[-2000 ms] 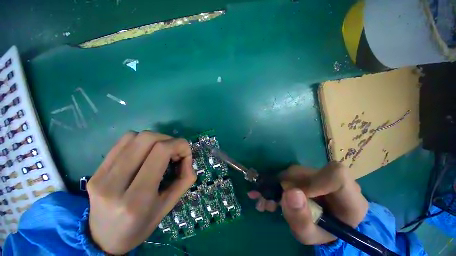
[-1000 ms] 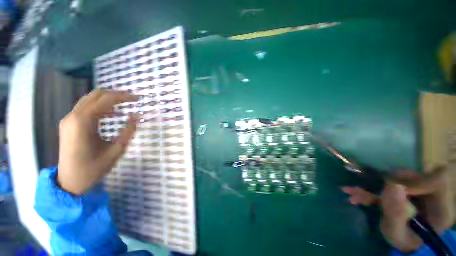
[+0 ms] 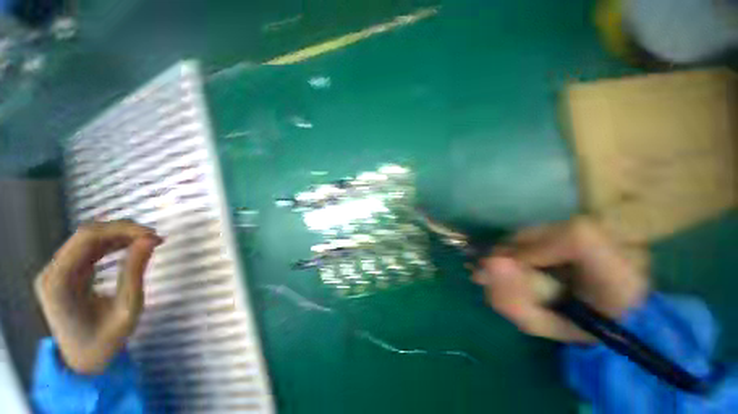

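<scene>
My right hand (image 3: 566,279) holds the black soldering iron (image 3: 635,344); its metal tip points left, at the right edge of the green circuit board panel (image 3: 376,263). The panel lies on the green mat, blurred, with dark pieces sticking out from its left edge. My left hand (image 3: 93,295) is over the white component tray (image 3: 209,162), with thumb and index fingertips together. Blur hides whether a component is between them. Rows of small pieces fill the tray.
A thin wire strand (image 3: 413,351) lies on the mat below the panel. A tan pad (image 3: 655,154) is at the right, a white and yellow roll (image 3: 680,28) above it. A yellowish strip (image 3: 352,38) crosses the far mat. Blurred silvery pieces (image 3: 36,44) are at the far left.
My left hand has left the panel for the tray, and its parted fingers have closed together. The view swung left, then partly back. The iron stays in my right hand.
</scene>
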